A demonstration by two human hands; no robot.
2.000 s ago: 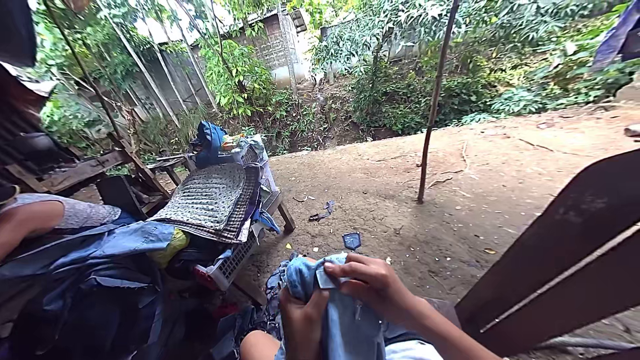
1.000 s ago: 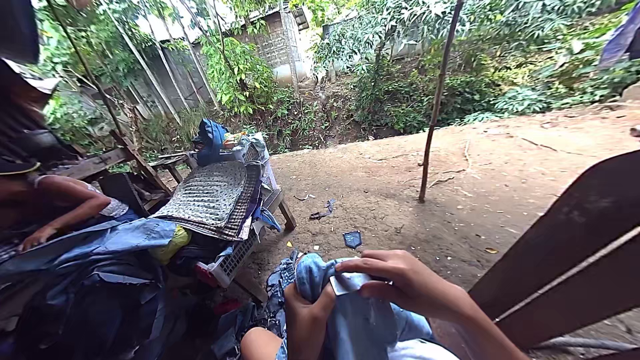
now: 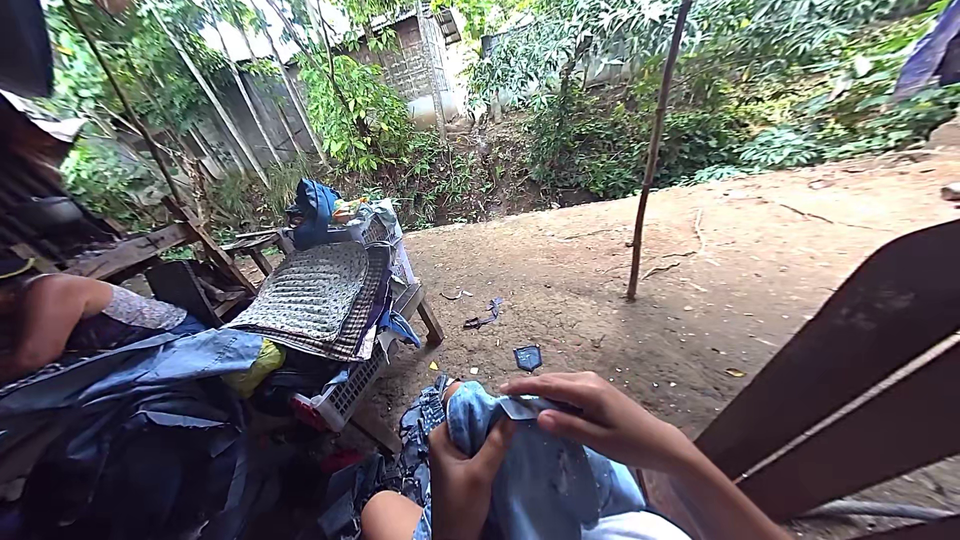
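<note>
Light blue denim cloth (image 3: 551,465) lies over my lap, bunched at its upper end. My left hand (image 3: 469,465) grips the bunched part from below, thumb on top. A small flat blade (image 3: 521,407) is pinched between the thumb and fingers of my right hand (image 3: 592,412), its flat face against the denim beside my left thumb. Darker frayed denim pieces (image 3: 420,424) lie to the left of my left hand. On the dirt beyond my hands is a cut denim pocket (image 3: 527,358).
A wooden bench (image 3: 429,319) holds folded patterned mats (image 3: 315,289) and plastic crates (image 3: 349,394). At left, a person's arm (image 3: 64,311) shows behind a large denim heap (image 3: 142,420). A thin pole (image 3: 652,165) stands ahead; dark wooden slats (image 3: 847,360) rise at right.
My right hand has shifted slightly with the blade along the denim. At left, the other person's arm, reaching over the cloth one second ago, has drawn back.
</note>
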